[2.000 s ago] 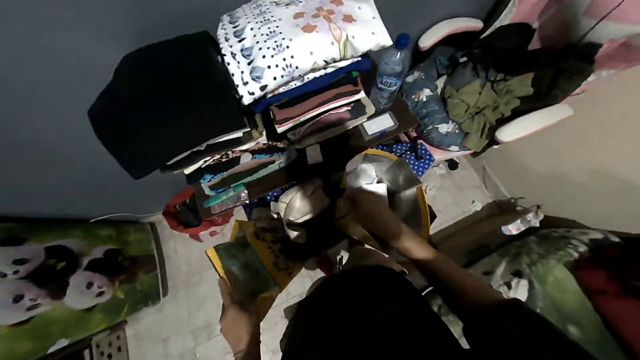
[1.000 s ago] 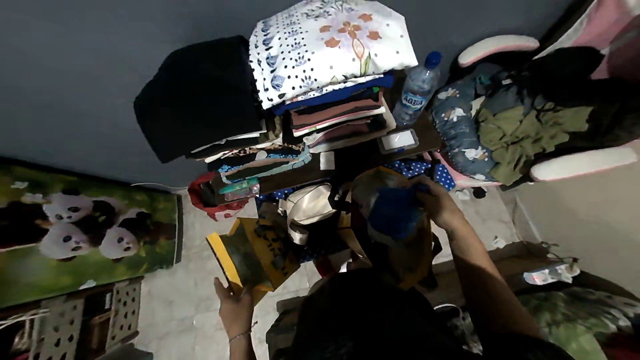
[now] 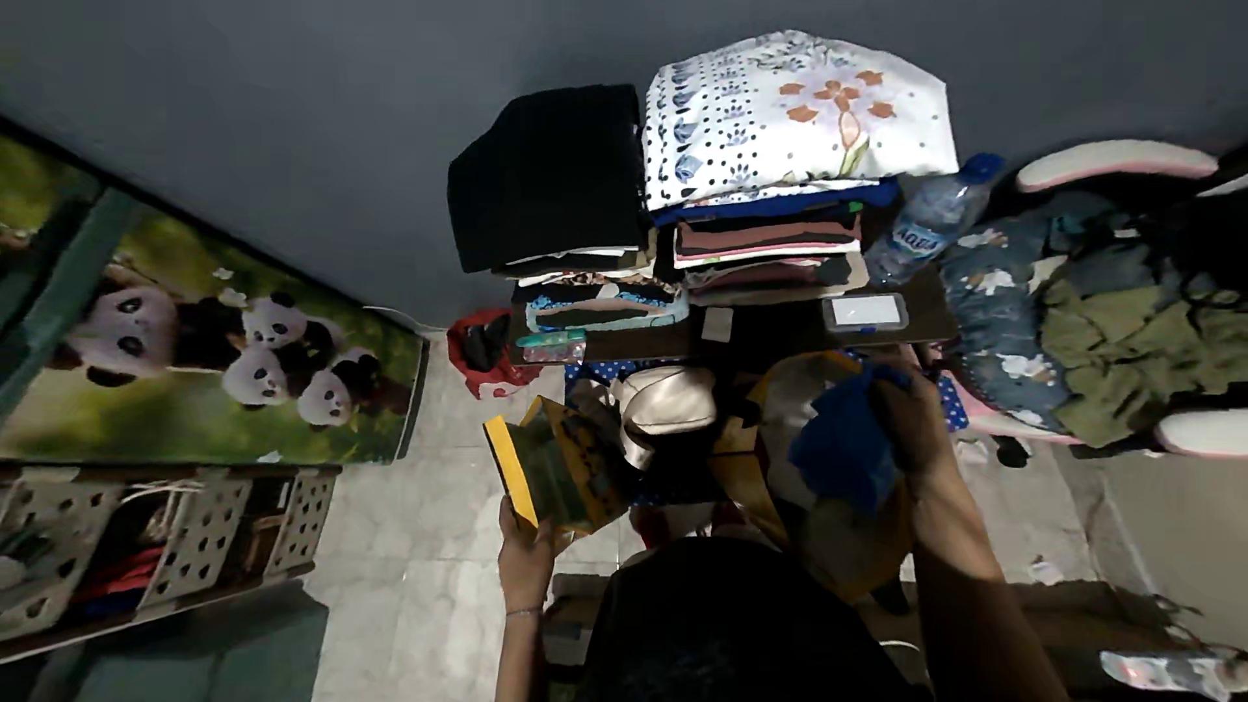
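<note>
My left hand [image 3: 526,551] grips the lower edge of a yellow-edged box or case with a dark face [image 3: 561,473], held tilted over the floor. My right hand [image 3: 912,414] is closed on a bunched blue cloth [image 3: 846,439], above a yellow-trimmed bag [image 3: 848,556] with a pale inside. Between the two hands lies a cream pouch [image 3: 668,400]. Part of the bag is hidden behind the cloth and my right forearm. What the box or case holds is too dark to tell.
Folded clothes [image 3: 770,244] are stacked on a dark shelf [image 3: 643,343], beside a water bottle [image 3: 926,219] and a clear case [image 3: 865,312]. A red bag [image 3: 483,356] sits on the floor to the left. Crumpled clothes [image 3: 1111,331] lie at the right, near plastic baskets' opposite side.
Two seconds ago my right hand was over the bag without the blue cloth showing; now it holds the cloth up at the bag's right side. My left hand keeps its grip on the yellow-edged box or case.
</note>
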